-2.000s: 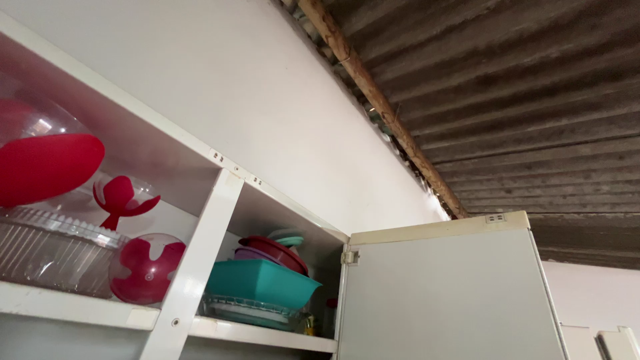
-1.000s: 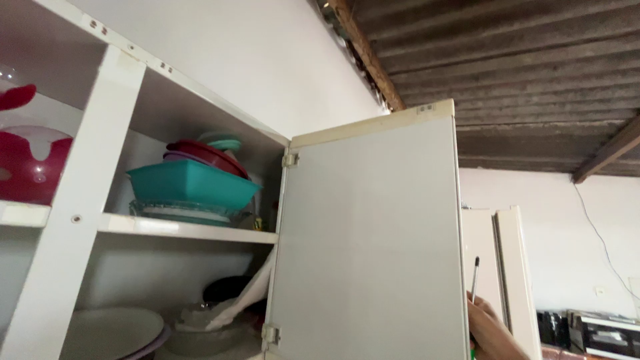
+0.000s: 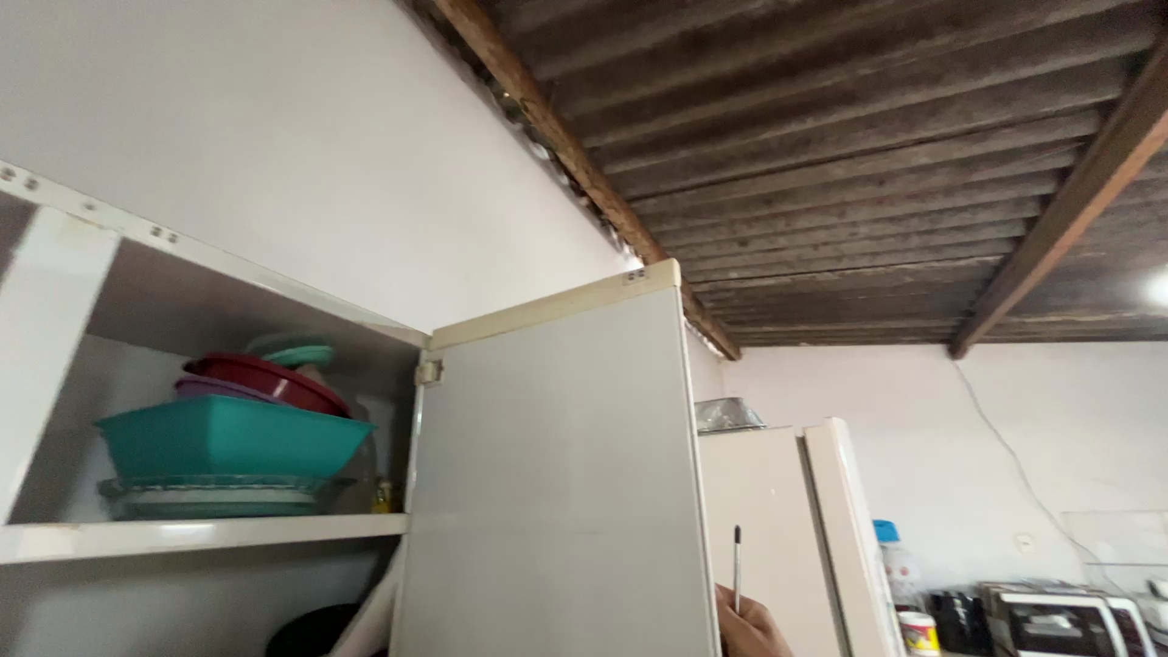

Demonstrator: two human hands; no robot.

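Observation:
My right hand [image 3: 750,625] shows at the bottom, beside the free edge of the open white cabinet door [image 3: 557,474]. A thin pale rod with a dark tip [image 3: 737,566] stands upright from its fingers. Part of the hand is hidden behind the door edge and below the frame. My left hand is out of view. Left of the door, the cabinet shelf [image 3: 210,534] holds a teal plastic basin [image 3: 237,438] on clear glass dishes [image 3: 219,497], with a dark red bowl [image 3: 274,379] and a purple one on top.
A metal hinge [image 3: 431,371] joins the door to the cabinet. Behind the door stands a pale refrigerator [image 3: 757,529] with a foil tray [image 3: 728,415] on top. A toaster oven [image 3: 1058,625] is at the lower right. Overhead are a corrugated roof and wooden beams [image 3: 1068,201].
The view has swung right from the cabinet's left compartment. My right hand with the rod, absent two seconds ago, shows at the door edge one second ago and now.

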